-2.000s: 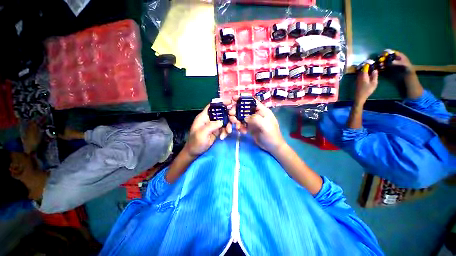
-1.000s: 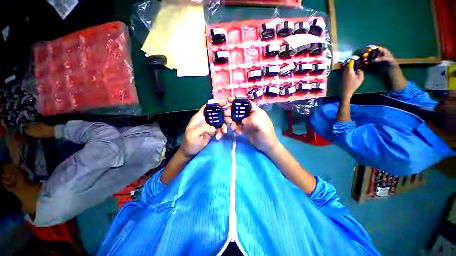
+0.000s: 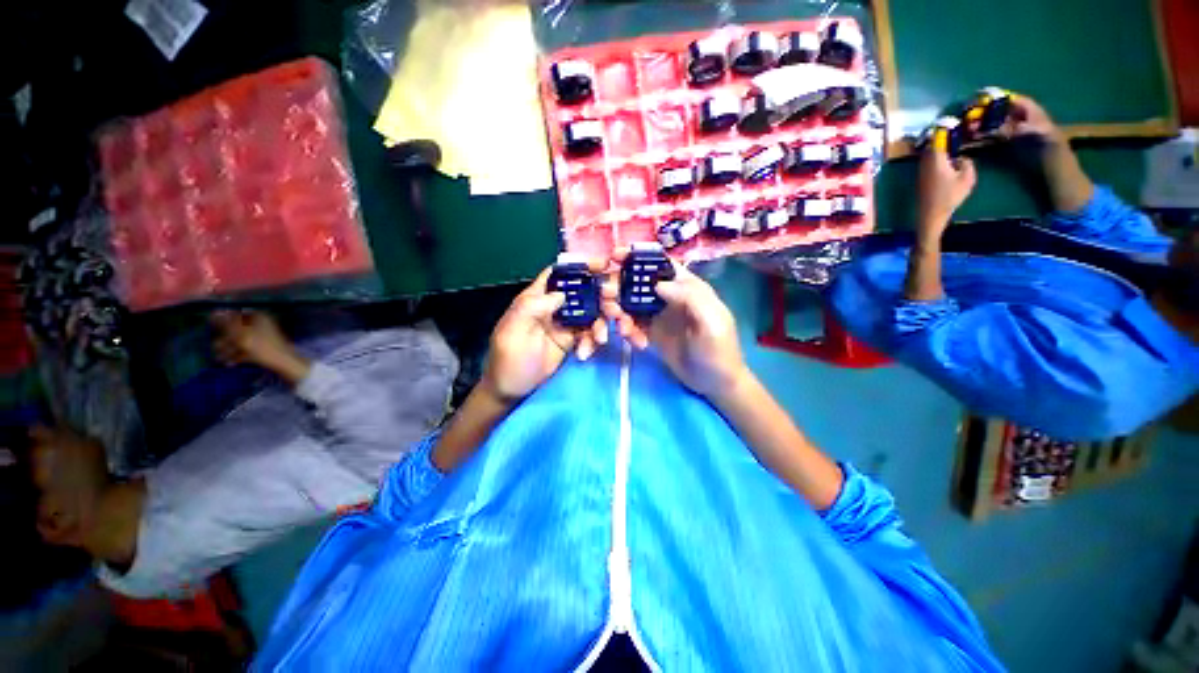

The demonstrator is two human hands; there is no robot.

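My left hand (image 3: 533, 345) holds a black smartwatch (image 3: 575, 292) upright, its dark screen lit with white icons. My right hand (image 3: 694, 329) holds a second smartwatch (image 3: 643, 281), also lit with white icons. The two watches are side by side in front of my chest, just below the near edge of a red-pink blister tray (image 3: 629, 187). The tray has rows of pockets; many hold black watches with white strap labels, and several pockets at its left are empty. A white paper slip (image 3: 805, 87) lies over watches at the tray's upper right.
A second red tray (image 3: 237, 184) in clear film lies at left. Yellow paper sheets (image 3: 463, 99) and a dark handheld device (image 3: 417, 158) lie between the trays. A person in grey (image 3: 309, 440) is at left. A person in blue (image 3: 1039, 322) at right holds yellow-and-black items (image 3: 966, 125).
My hands still hold both watches, with only slight shifts. The view has moved a little. The grey-sleeved person's hand at left has moved closer to the bench edge.
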